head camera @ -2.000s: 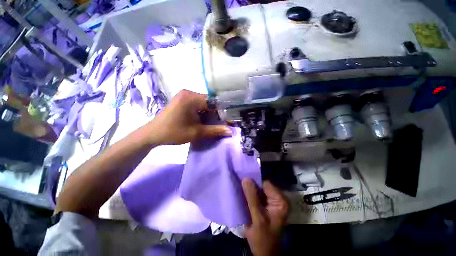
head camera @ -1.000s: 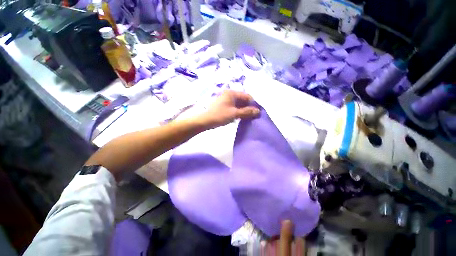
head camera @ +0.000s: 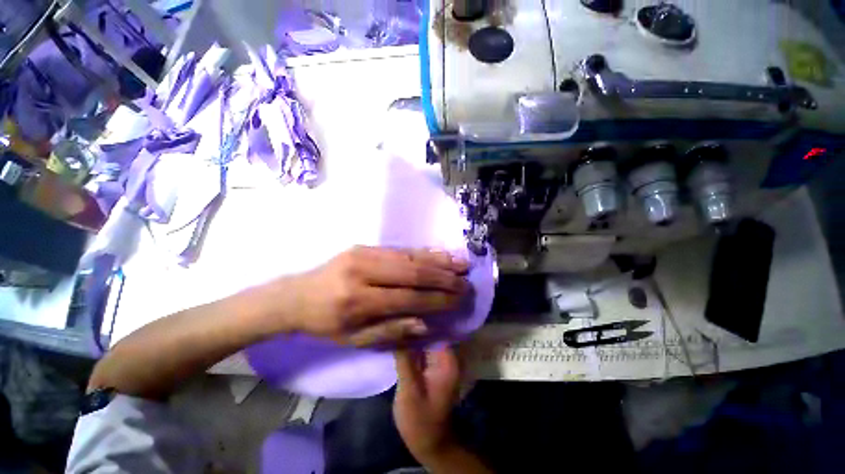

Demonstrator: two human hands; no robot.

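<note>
A purple fabric panel (head camera: 324, 364) lies at the front edge of the table, and its rounded right end reaches the presser foot and needle area (head camera: 478, 218) of the white overlock machine (head camera: 500, 79). My left hand (head camera: 380, 292) lies flat on top of the fabric, just left of and in front of the presser foot. My right hand (head camera: 428, 398) is at the fabric's front edge below my left hand, with its fingertips at the cloth; part of its grip is hidden.
Thread snips (head camera: 607, 333) and a black flat rectangle (head camera: 741, 280) lie right of my hands. A printed measuring tape (head camera: 528, 352) runs along the front edge. Purple and white cut pieces (head camera: 190, 139) are heaped at the left. Grey tension knobs (head camera: 659, 194) face me.
My left hand has moved from the fabric's far end down onto the panel near the presser foot. The fabric has turned and lies flatter. The view has swung back towards the machine.
</note>
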